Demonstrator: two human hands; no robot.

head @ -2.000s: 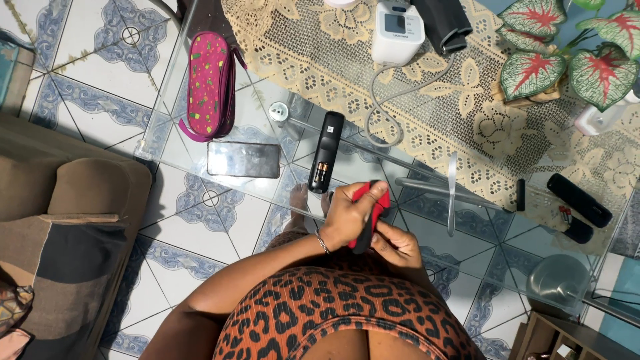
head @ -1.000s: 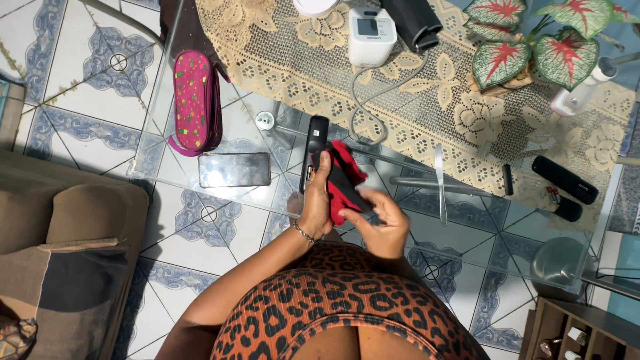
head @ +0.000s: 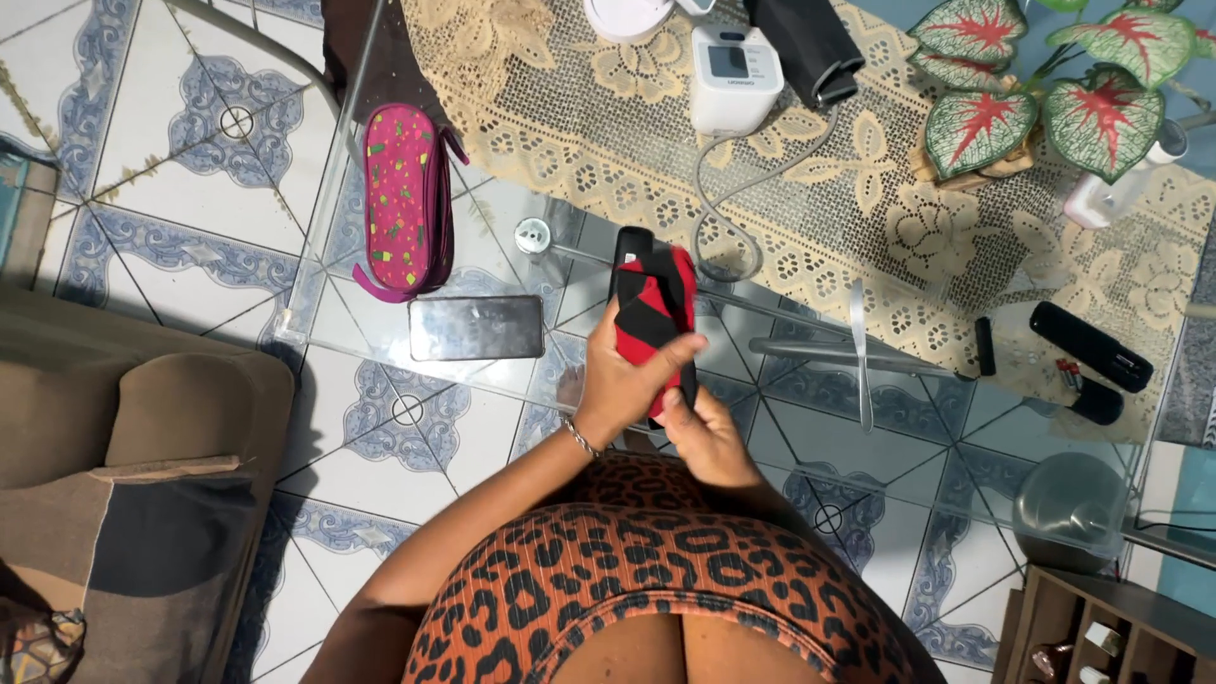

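My left hand [head: 622, 380] grips a folded red and black cloth [head: 655, 313], its thumb lying across the front. My right hand [head: 703, 437] pinches the cloth's lower end between thumb and fingers. Partly hidden behind the cloth, a black remote control [head: 632, 249] lies on the glass table. To the left are a smartphone [head: 476, 328] and a pink zippered pencil case [head: 404, 199]. A table knife [head: 861, 351] lies to the right. Farther right are a second black device [head: 1091, 347], small red batteries [head: 1069, 373] and black covers, one a small strip [head: 985, 347].
A crocheted tablecloth [head: 807, 204] covers the table's far part, bearing a white blood pressure monitor [head: 736, 81], its dark cuff [head: 807, 47] and a potted caladium [head: 978, 128]. A brown sofa [head: 190, 427] stands at left, a wooden shelf [head: 1073, 636] at lower right.
The cloth has been turned and bunched into a narrower shape. My right hand has moved down to the cloth's lower end. The black remote stays behind it.
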